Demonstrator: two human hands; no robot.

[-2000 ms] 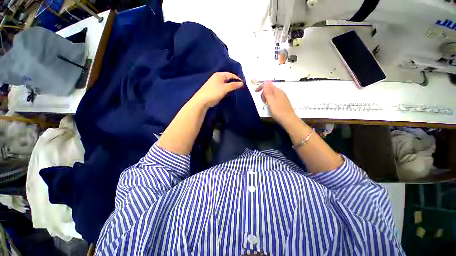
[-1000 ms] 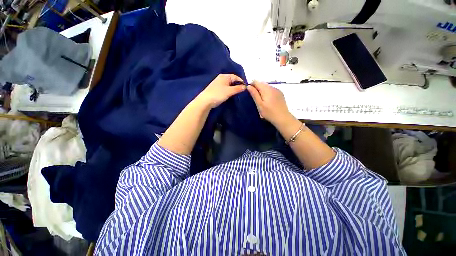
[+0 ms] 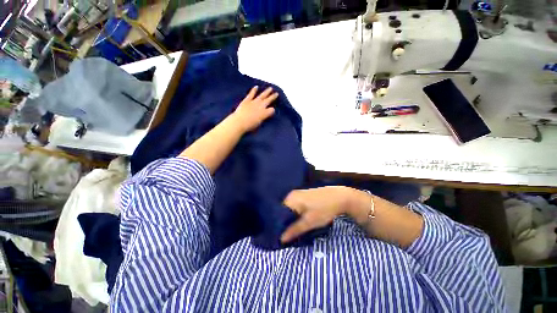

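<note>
The navy garment (image 3: 262, 153) lies over the left part of the table and hangs down to the lap. My left hand (image 3: 255, 110) lies flat on top of it with fingers spread. My right hand (image 3: 311, 211) is at the lap, with navy cloth bunched between its thumb and fingers. The white sewing machine (image 3: 415, 40) stands at the right, with its needle area (image 3: 365, 101) away from the cloth.
A smartphone (image 3: 457, 110) lies on the machine bed. Red and dark pens (image 3: 397, 110) lie beside the needle area. A ruler tape (image 3: 430, 165) runs along the front edge. A grey cloth cover (image 3: 101, 95) and a cream cloth pile (image 3: 85, 226) are at left.
My hands have parted from the cloth edge they pinched together. The left moved up onto the garment; the right moved down to the lap with cloth. The view has shifted, and the pens now show.
</note>
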